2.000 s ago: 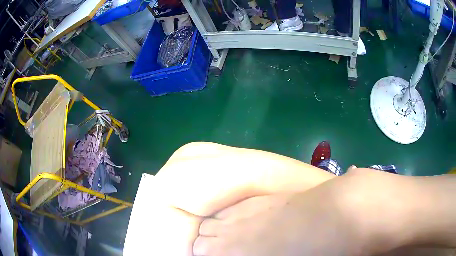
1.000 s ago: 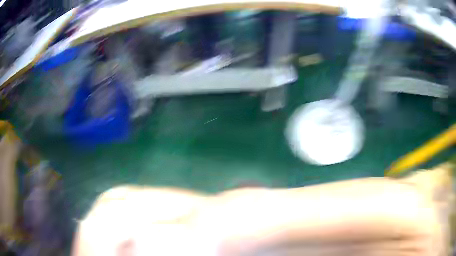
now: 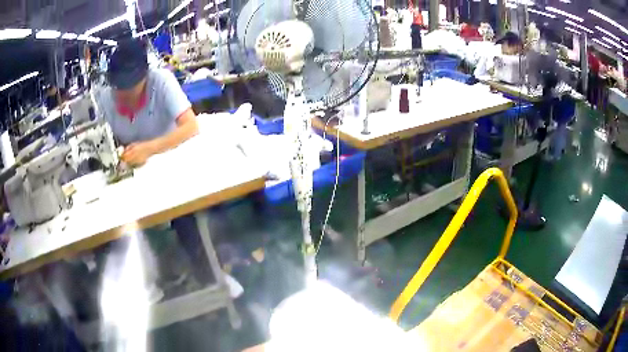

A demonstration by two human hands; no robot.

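Observation:
Neither of my hands can be made out. An overexposed white shape (image 3: 330, 320), part of my arm or leg, fills the bottom centre; which part cannot be told. Nearest to it is a trolley (image 3: 475, 309) with a wooden deck and a yellow tube handle. A small black thing (image 3: 527, 346) is cut off at the deck's lower edge. At left, a person (image 3: 155, 103) in a dark cap and light top bends over an off-white sewing machine (image 3: 93, 146), hands at its needle end. The piece there is too blurred to tell. White material (image 3: 237, 120) lies at the table's right.
A white-topped sewing table (image 3: 158, 185) stands at left. A pedestal fan (image 3: 301, 172) stands in front of me. Another table (image 3: 441, 106) behind holds a dark red cone (image 3: 404, 100). Blue bins (image 3: 317, 179) are between the tables. A pale panel (image 3: 595, 254) is at right.
The view has swung up and to the right, from the floor and my bare limbs to the tables, the person and the fan's blades. The hand seen low earlier can no longer be made out.

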